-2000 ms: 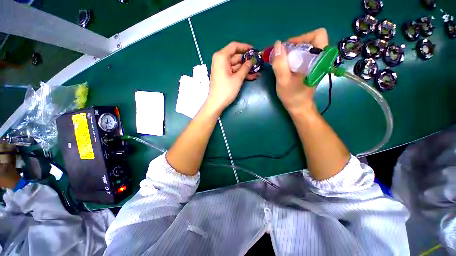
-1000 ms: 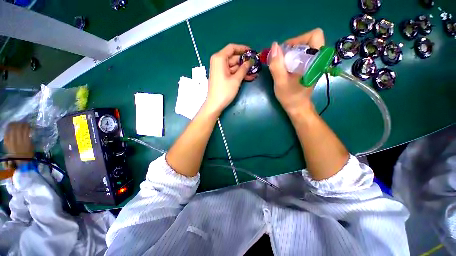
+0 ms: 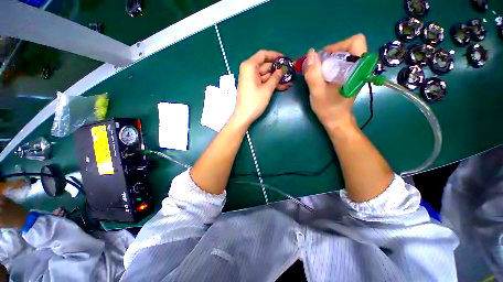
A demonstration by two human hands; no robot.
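Note:
My left hand [image 3: 258, 85] holds a dark, shiny round housing [image 3: 283, 69] by its rim between thumb and fingers. My right hand [image 3: 329, 91] is closed around a clear dispensing syringe [image 3: 337, 67] with pale contents. Its red tip [image 3: 300, 64] points left at the housing's right edge; I cannot tell if they touch. A bright green cap [image 3: 360, 75] sits at the rear of the barrel, joined to a clear hose [image 3: 427, 113] that curves down to the bench edge. Part of the syringe is hidden by my fingers.
Several round housings [image 3: 421, 54] lie in a cluster at the upper right. White tissue [image 3: 217, 108] and a white card [image 3: 173, 126] lie left of my left forearm. A black controller [image 3: 111, 169] with a gauge stands further left, a clear bag [image 3: 77, 114] behind it. Another person's sleeve [image 3: 58, 242] shows lower left.
The view has shifted slightly, moving the bench things rightward in the picture. My hands keep the same hold. The other person's hand has moved away from the clear bag, which now lies more compactly.

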